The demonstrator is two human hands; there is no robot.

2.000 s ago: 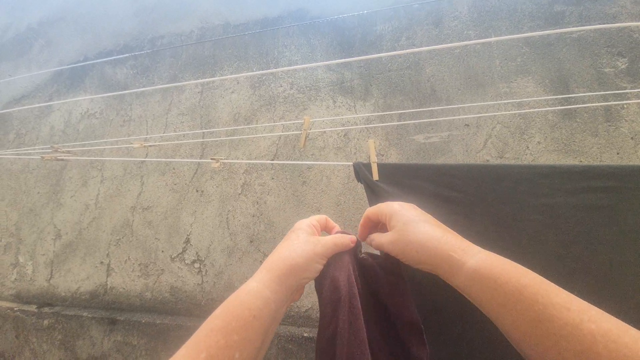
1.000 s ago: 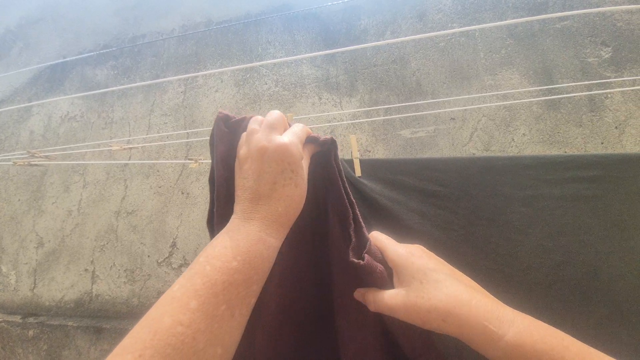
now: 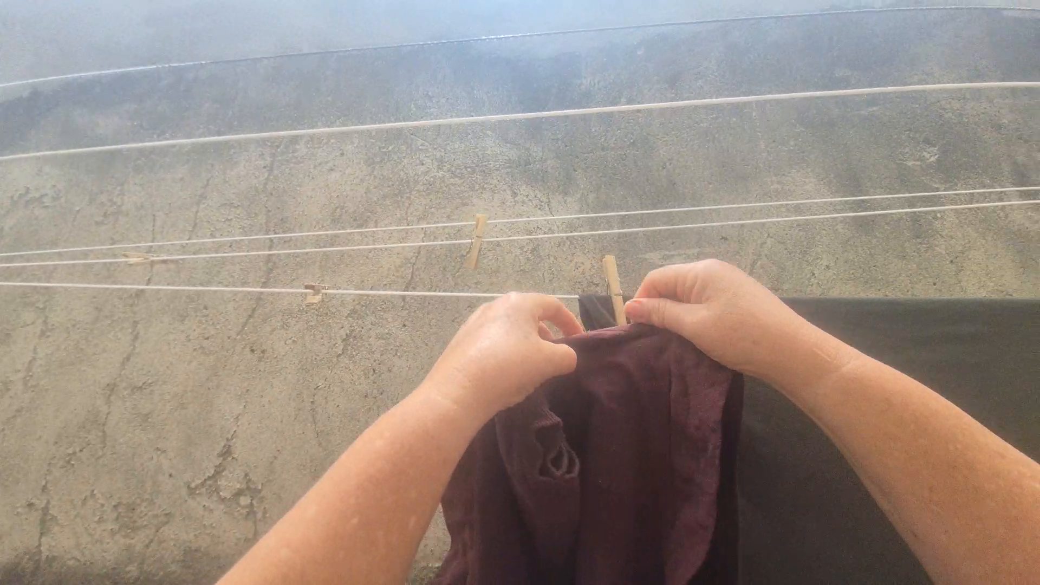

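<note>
My left hand [image 3: 512, 349] pinches the upper left edge of a maroon cloth garment [image 3: 626, 455], just below the lowest clothesline. At the garment's upper right edge, my right hand [image 3: 707, 317] grips the fabric between thumb and fingers. A wooden clothespin [image 3: 614, 288] stands upright on the line between the hands, clipped on the corner of a dark cloth [image 3: 821, 487]. That cloth hangs behind the garment and my right forearm. The garment's lower end runs out of view.
Several white clotheslines [image 3: 366, 127] run across in front of a rough, cracked concrete wall [image 3: 203, 390]. One wooden clothespin [image 3: 477, 242] hangs on a middle line, another [image 3: 314, 293] on the lowest line to the left, and one more [image 3: 140, 257] sits farther left.
My left hand has come down from above the line, and my right hand has risen to the garment's top edge beside the clothespin. The garment's top is now held between both hands.
</note>
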